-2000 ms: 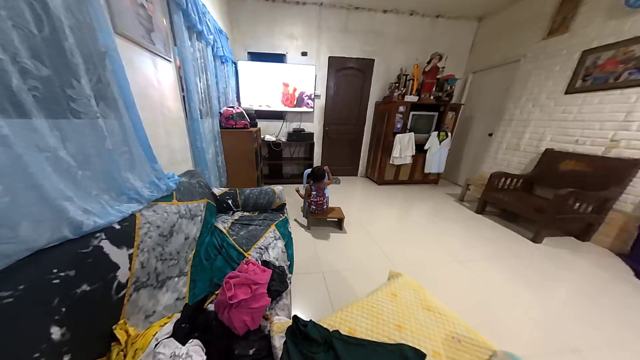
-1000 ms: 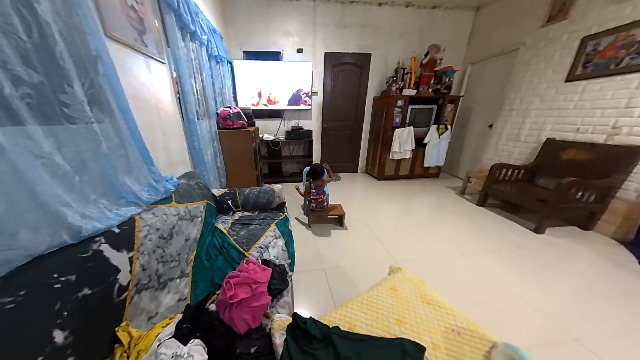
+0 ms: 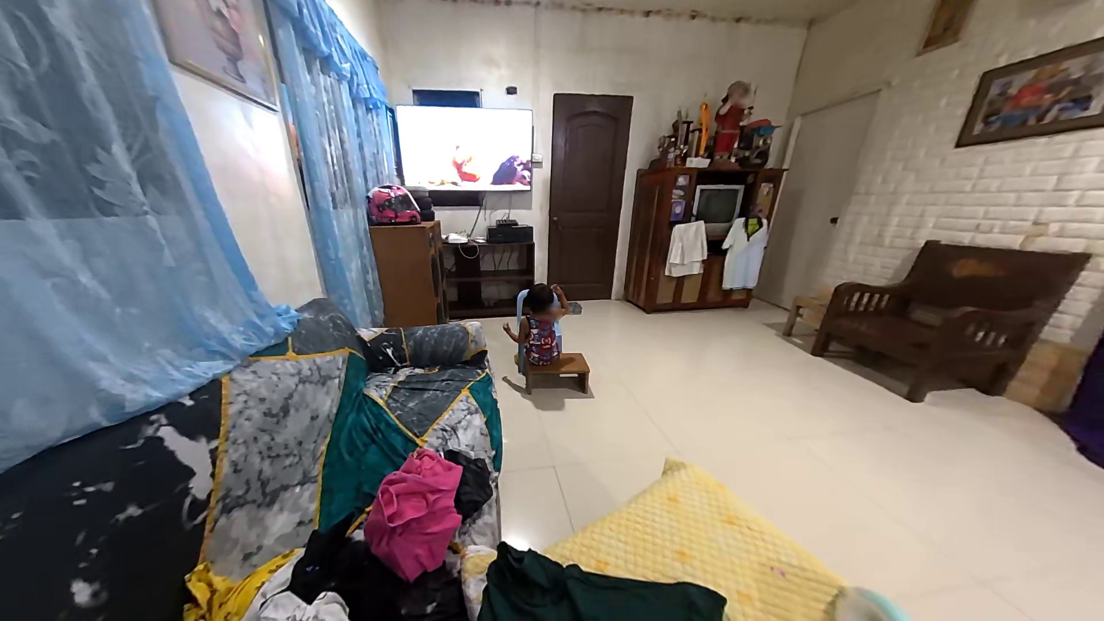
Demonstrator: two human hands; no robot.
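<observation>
Neither my left hand nor my right hand shows in the head view. At the bottom centre a dark green cloth (image 3: 595,591) lies on a yellow quilted pad (image 3: 690,526). To its left, a crumpled pink garment (image 3: 416,513) rests on black clothes (image 3: 354,565) at the near end of the sofa. A yellow cloth (image 3: 233,591) and a white-grey cloth (image 3: 302,604) lie at the lower left. Part of a pale rounded thing (image 3: 867,604) shows at the bottom edge, too cut off to name.
A patterned covered sofa (image 3: 285,431) runs along the left under blue curtains (image 3: 112,216). Ahead, a small person (image 3: 542,336) sits on a low wooden stool (image 3: 565,365). A wooden armchair bench (image 3: 949,319) stands at right; a television (image 3: 466,148) and a wooden cabinet (image 3: 655,224) are at the back.
</observation>
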